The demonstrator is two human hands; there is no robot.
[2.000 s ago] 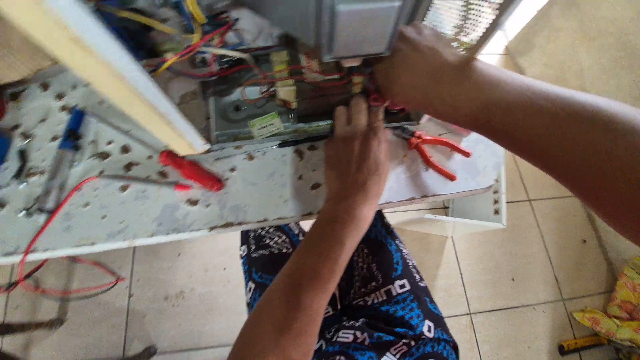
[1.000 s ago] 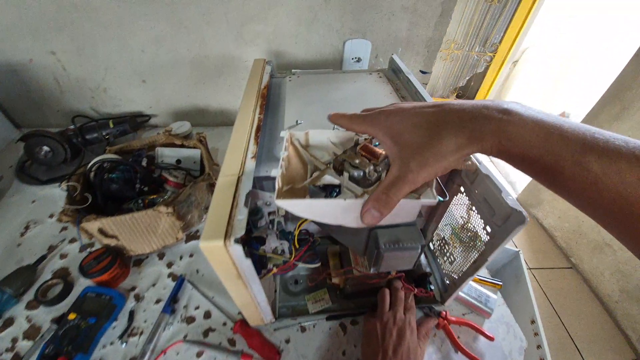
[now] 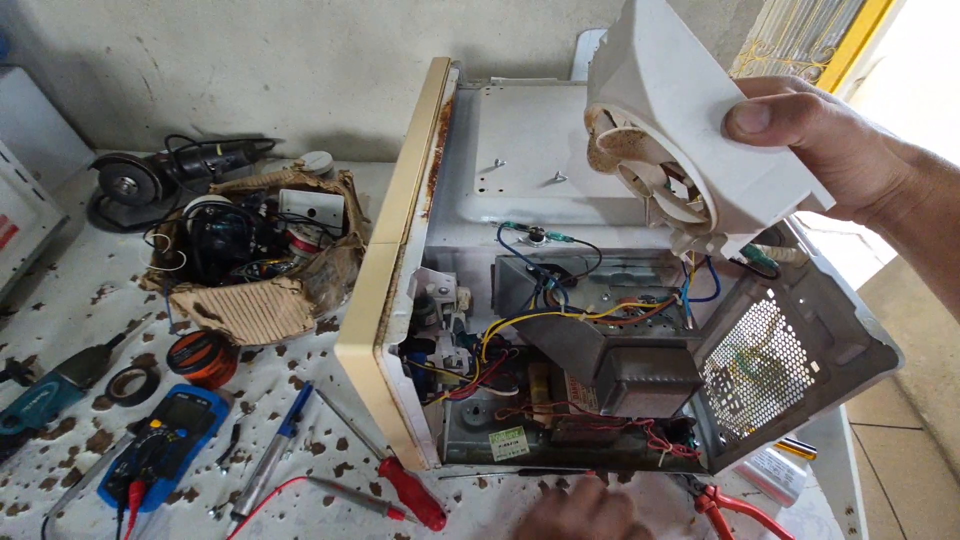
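My right hand [image 3: 817, 142] grips a white plastic fan housing [image 3: 675, 97] at the upper right, thumb on its outer face. Dusty fan blades [image 3: 660, 172] show in its round opening. Beneath it lies the opened microwave oven [image 3: 525, 142], with coloured wires [image 3: 555, 311] and a metal-cased magnetron or transformer block [image 3: 649, 379] inside. My left hand [image 3: 577, 514], blurred and cut off by the bottom edge, is at the oven's near side, close to a thin dark screwdriver [image 3: 525, 472]; whether it holds anything is not visible. Red-handled pliers [image 3: 731, 510] lie to its right.
Left of the oven are a red screwdriver [image 3: 412, 491], test probe [image 3: 360, 501], blue multimeter [image 3: 165, 450], black tape roll [image 3: 133, 385], teal power tool [image 3: 52, 397], cardboard box [image 3: 247, 304] of parts and angle grinder [image 3: 142, 180]. Screws [image 3: 559, 177] lie on the oven; a metal cylinder [image 3: 776, 472] is at right.
My right hand has lifted the fan housing up and right, away from the oven where it sat one second ago. My left hand has drawn back from the oven's interior. The view has tilted up since the oldest frame.
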